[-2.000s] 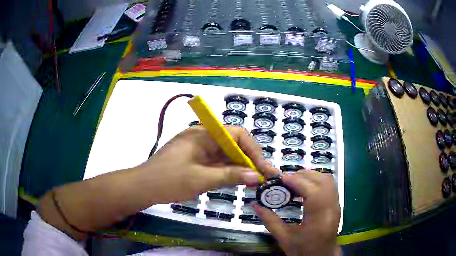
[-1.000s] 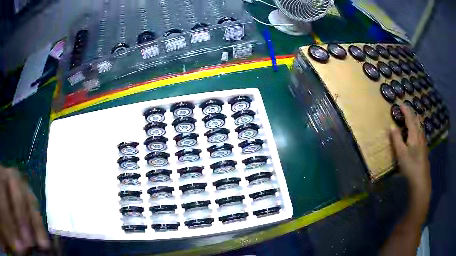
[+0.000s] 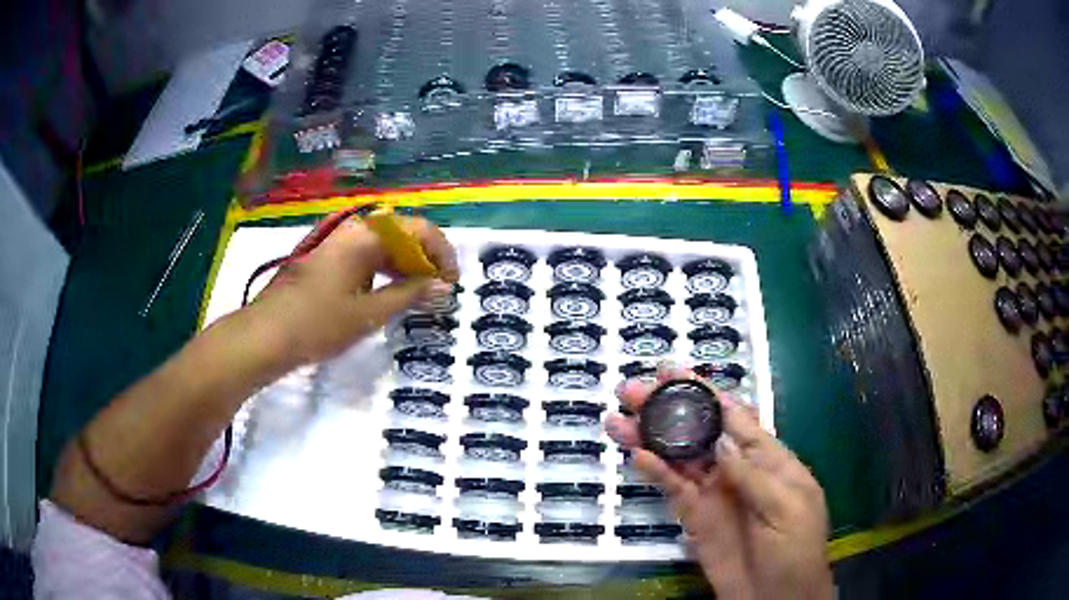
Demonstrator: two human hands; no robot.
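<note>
My left hand [image 3: 340, 281] holds the yellow probe [image 3: 407, 244], tip down, at the upper end of the leftmost disc column; its fingertips are at a speaker driver [image 3: 436, 300] there, and I cannot tell if they grip it. Red and black leads [image 3: 281, 260] run from the probe past my wrist. My right hand [image 3: 750, 492] holds a speaker driver [image 3: 680, 420] in its fingertips above the tray's right part, dark face showing. The white packing tray [image 3: 281, 434] carries columns of drivers standing on edge, silver faces visible on the upper ones.
A cardboard sheet [image 3: 938, 352] with dark discs lies on shiny stacked trays [image 3: 867, 340] at right. A clear sorting tray [image 3: 469, 147] stands at the back, a fan [image 3: 862, 59] at back right. A thin metal tool [image 3: 174, 264] lies at left; a blue pen [image 3: 778, 162] at back right.
Since one second ago, my right hand has moved from the cardboard to above the tray with a driver. My left hand has come from the lower left to the tray with the probe. The view has shifted.
</note>
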